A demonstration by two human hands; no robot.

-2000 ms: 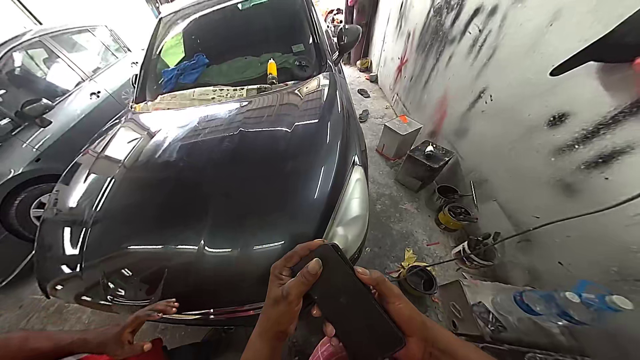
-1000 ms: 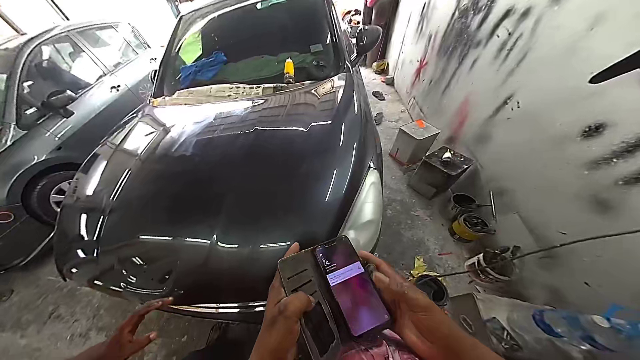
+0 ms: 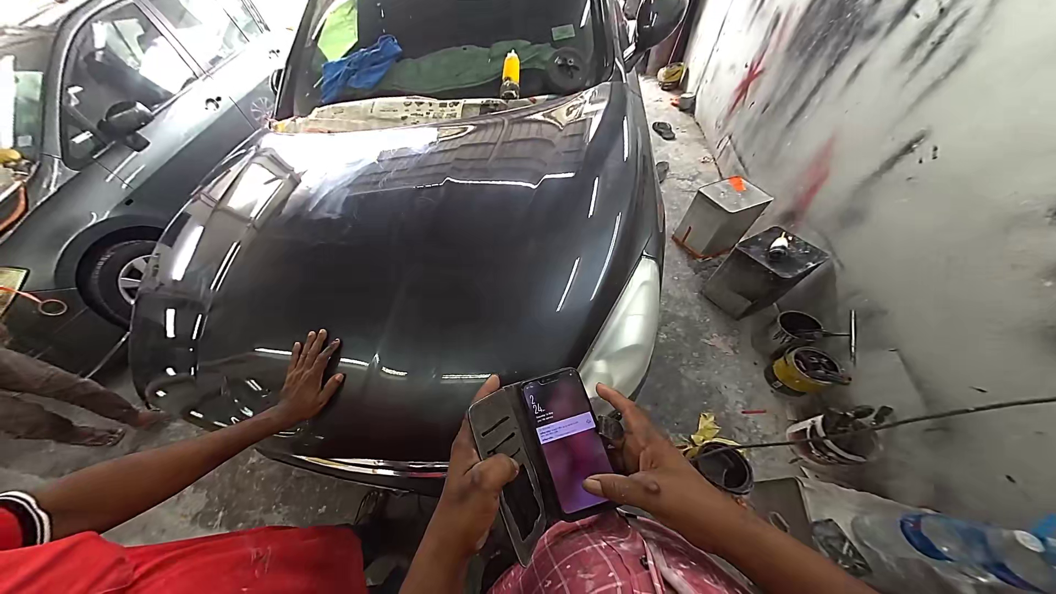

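A smartphone (image 3: 568,462) with a lit screen lies in an open dark folding case (image 3: 505,429) at the bottom centre. My left hand (image 3: 478,487) grips the case's cover flap, thumb on its inside. My right hand (image 3: 639,470) holds the phone's right side, its thumb over the lower screen. Just beyond is the glossy black car hood (image 3: 429,272), with whitish smears near the windshield. Another person's hand (image 3: 309,379) rests flat on the hood's front part, left of mine. The right headlight (image 3: 627,330) in view looks hazy.
Metal cans (image 3: 722,216), (image 3: 767,272), a yellow paint pot (image 3: 804,370) and several buckets line the stained wall. Clear plastic bottles (image 3: 973,544) lie lower right. A yellow bottle (image 3: 511,74) stands by the windshield on newspaper. A grey car (image 3: 165,148) is parked left; another person's legs (image 3: 58,388) show there.
The phone case, closed two seconds ago, has been opened and the screen is lit. The other person's hand has moved from in front of the car onto the hood.
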